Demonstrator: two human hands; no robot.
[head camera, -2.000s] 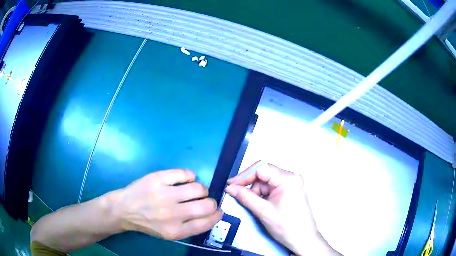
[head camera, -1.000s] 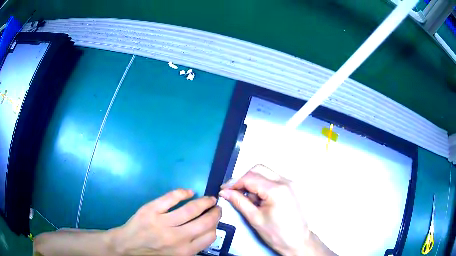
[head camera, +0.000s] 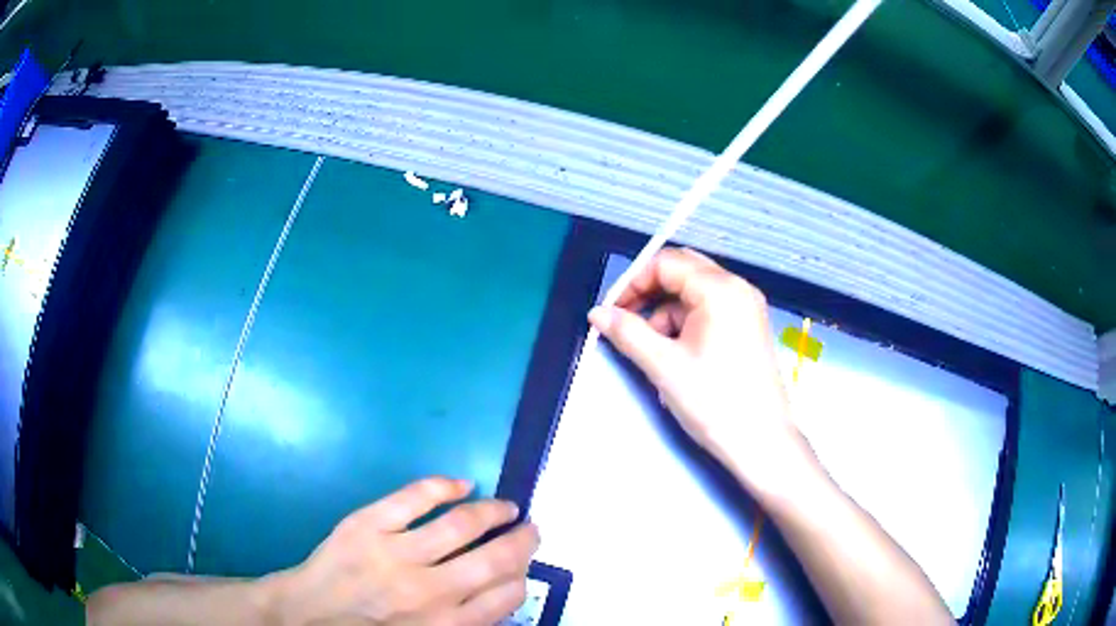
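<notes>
The flat display panel (head camera: 893, 459) lies in front of me, glaring white with a wide black border. A long narrow white tape (head camera: 765, 116) reaches in from above. My right hand (head camera: 716, 367) pinches its lower end between thumb and index finger at the panel's far left corner. My left hand (head camera: 428, 556) rests lower down at the panel's left border, palm down, fingers a little apart, with nothing seen in it. A black-outlined corner bracket (head camera: 547, 593) shows beside it, cut off by the picture's edge. Amber tape (head camera: 802, 342) sits near the panel's far edge.
A ribbed pale rail (head camera: 490, 141) runs along the far side of the green worktop (head camera: 355, 318). White tape scraps (head camera: 455, 203) lie beside it. Another black-bordered panel (head camera: 55, 245) stands at the left. Yellow-handled scissors (head camera: 1049, 599) lie right of the panel.
My right hand has moved up along the panel's left edge to the far corner and now holds the hanging tape. The tape's lower end has shifted left. My left hand has moved slightly down.
</notes>
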